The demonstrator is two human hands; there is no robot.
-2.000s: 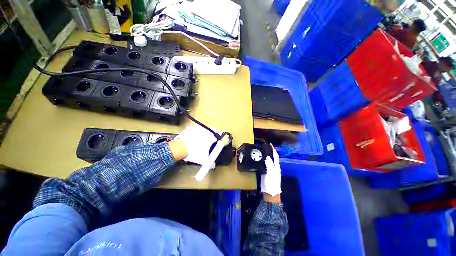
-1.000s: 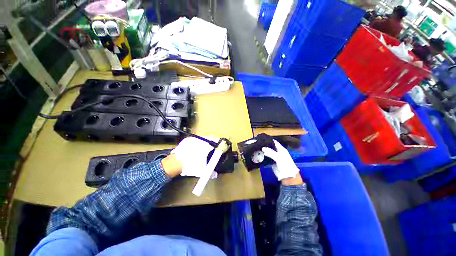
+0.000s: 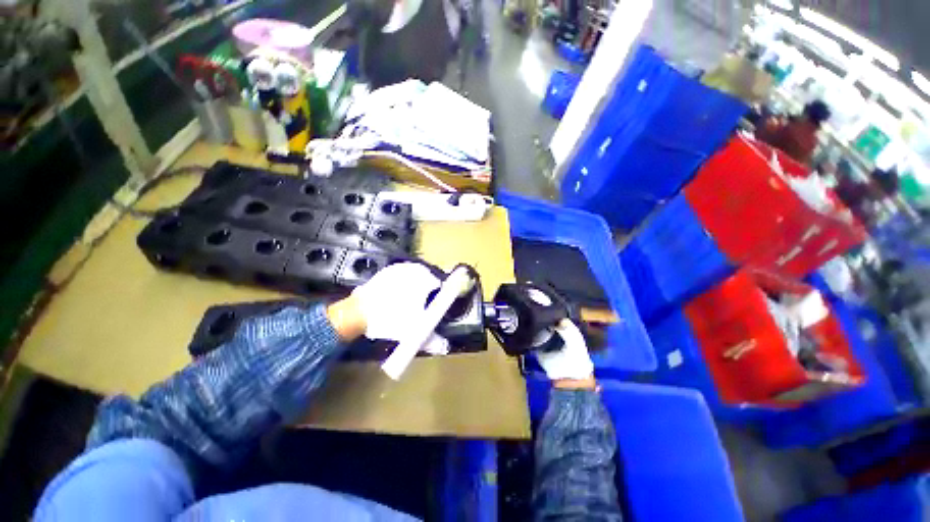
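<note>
A long black socket strip (image 3: 226, 322) lies across the front of the board, its middle hidden by my left forearm. My white-gloved left hand (image 3: 396, 303) grips a pale stick-like tool (image 3: 420, 331), slanted over the strip's right end. My gloved right hand (image 3: 566, 357) holds a black block with a pale round face (image 3: 532, 314) just right of the strip end. A shiny metallic part shows between block and strip; blur hides whether they touch. Several black strips (image 3: 270, 229) lie side by side behind.
The tan board (image 3: 459, 403) ends just below the strip. A white power strip (image 3: 433, 206) and papers (image 3: 423, 122) are at the back. A blue bin (image 3: 637, 336) holding dark slabs and another blue bin (image 3: 663, 438) stand right. Red crates (image 3: 770, 347) are farther right.
The view has shifted. My right hand has turned the black block, and its fingers now sit lower on it. My left hand still holds the pale tool at the strip end.
</note>
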